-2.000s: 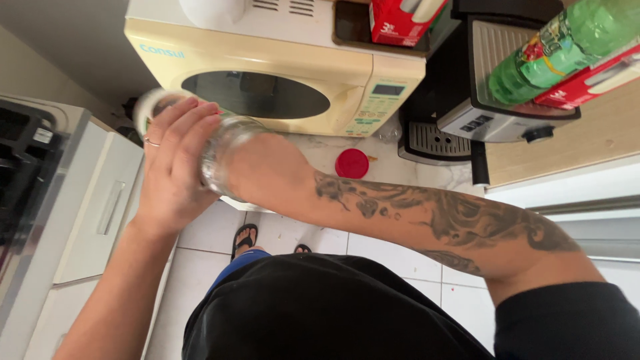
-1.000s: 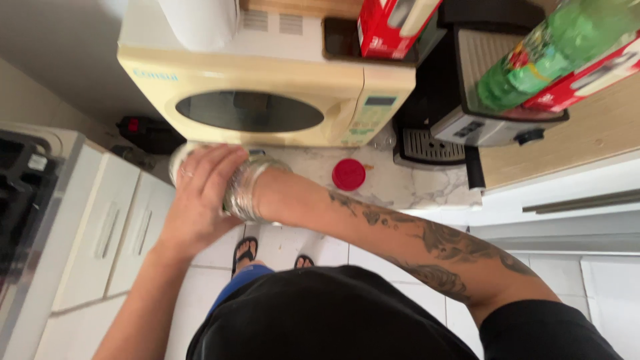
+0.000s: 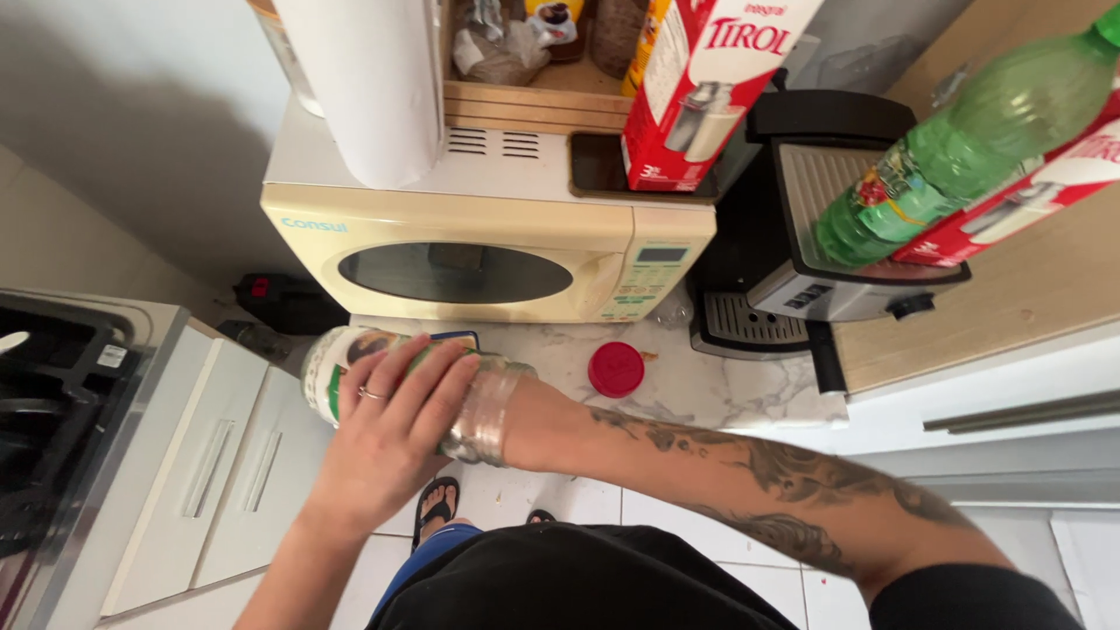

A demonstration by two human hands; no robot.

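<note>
My left hand [image 3: 398, 420] grips a clear jar [image 3: 494, 411] with a white and green label from outside, fingers wrapped over its top side. The jar lies sideways in the air, its mouth toward the right. My right forearm, tattooed, enters the mouth up to the wrist. My right hand is inside the jar, mostly hidden behind the label and my left fingers; whether it holds anything does not show. A red lid [image 3: 616, 369] rests on the marble counter, right of the jar.
A cream microwave [image 3: 455, 258] stands behind the jar, with a paper towel roll [image 3: 376, 87] and a red carton [image 3: 700, 96] on top. At right is a coffee machine [image 3: 787, 280] bearing a green bottle [image 3: 945, 166] and another carton. A stove [image 3: 52, 394] is at far left.
The view has tilted and shows more above the microwave. My left hand stays around the jar, and my right hand stays inside it.
</note>
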